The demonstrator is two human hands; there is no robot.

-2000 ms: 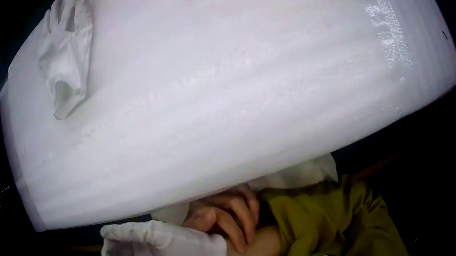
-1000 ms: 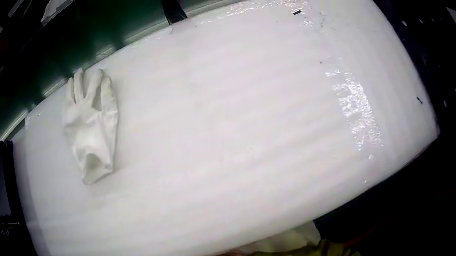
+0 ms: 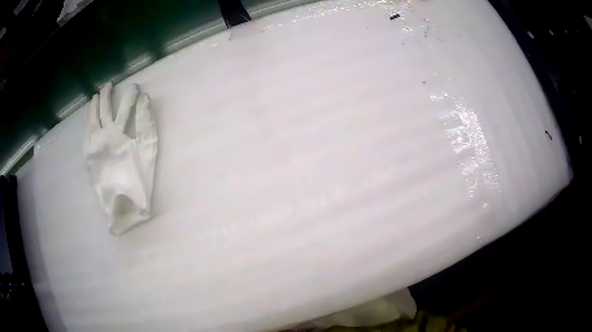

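A white work glove [image 3: 122, 165] lies flat and empty on the left part of the white foam sheet [image 3: 279, 168], its fingers towards the belt and its cuff towards me. My left hand and my right hand are not in view. A pale cloth-like piece [image 3: 376, 310] and a bit of yellow-green clothing [image 3: 433, 322] show at the bottom edge, below the foam's near edge.
The green conveyor belt [image 3: 130, 42] with a black strip [image 3: 234, 11] runs past the foam's far left edge. A strip of shiny tape [image 3: 472, 152] lies on the right of the foam. A tiny dark piece [image 3: 394, 17] is near the far edge. Dark surroundings lie beyond the right edge.
The view has tipped up from two seconds ago, so the belt shows and the bare hand and forearm at the bottom are gone from the picture. The glove lies as before.
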